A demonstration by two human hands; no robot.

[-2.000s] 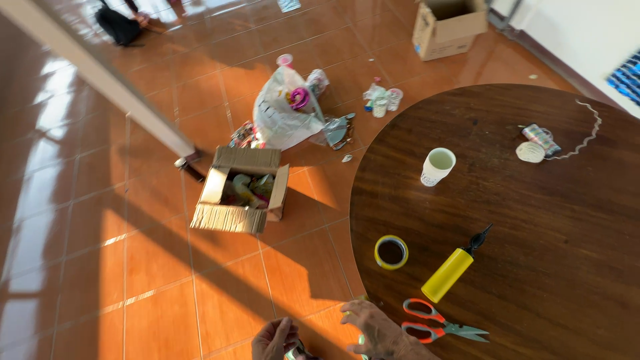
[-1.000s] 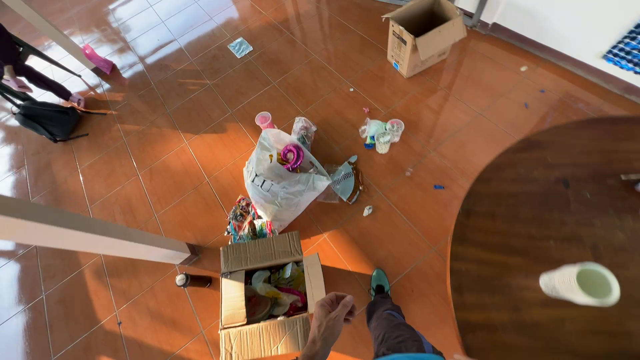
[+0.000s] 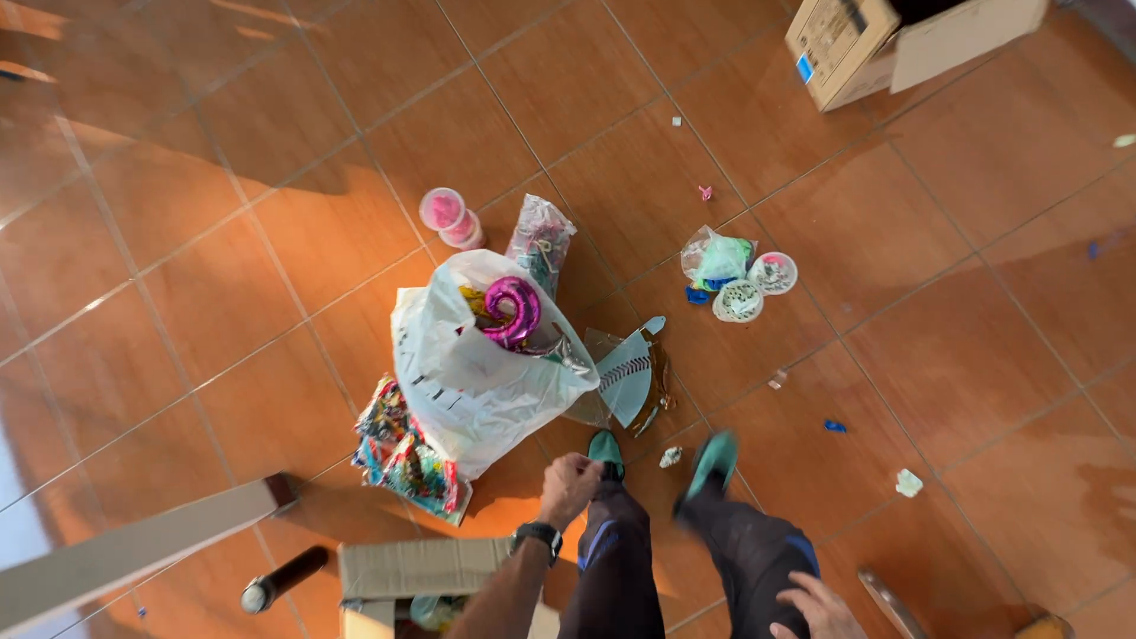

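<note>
My left hand (image 3: 568, 488), with a dark watch on its wrist, is closed above the floor near my shoe; whether something small is inside cannot be told. My right hand (image 3: 818, 607) hangs beside my right thigh at the lower edge, fingers apart, holding nothing visible. Just beyond my left hand sits a white plastic bag (image 3: 470, 399) with a magenta foil balloon (image 3: 512, 312) in its mouth. Colourful foil packets (image 3: 413, 457) lie at its left, a clear packet (image 3: 540, 238) behind it. An opened cardboard box (image 3: 426, 568) stands partly under my left forearm.
Tubs with pink contents (image 3: 443, 209) stand behind the bag. More small tubs (image 3: 738, 301) and a plastic packet (image 3: 721, 260) lie to the right. Another cardboard box (image 3: 843, 53) is at the top right. A post (image 3: 160, 550) and a dark cylinder (image 3: 284, 579) are at lower left; small scraps dot the tiles.
The view has swung away from the round table toward the bag on the floor. My right hand has come into view since one second ago, and a second shoe now shows.
</note>
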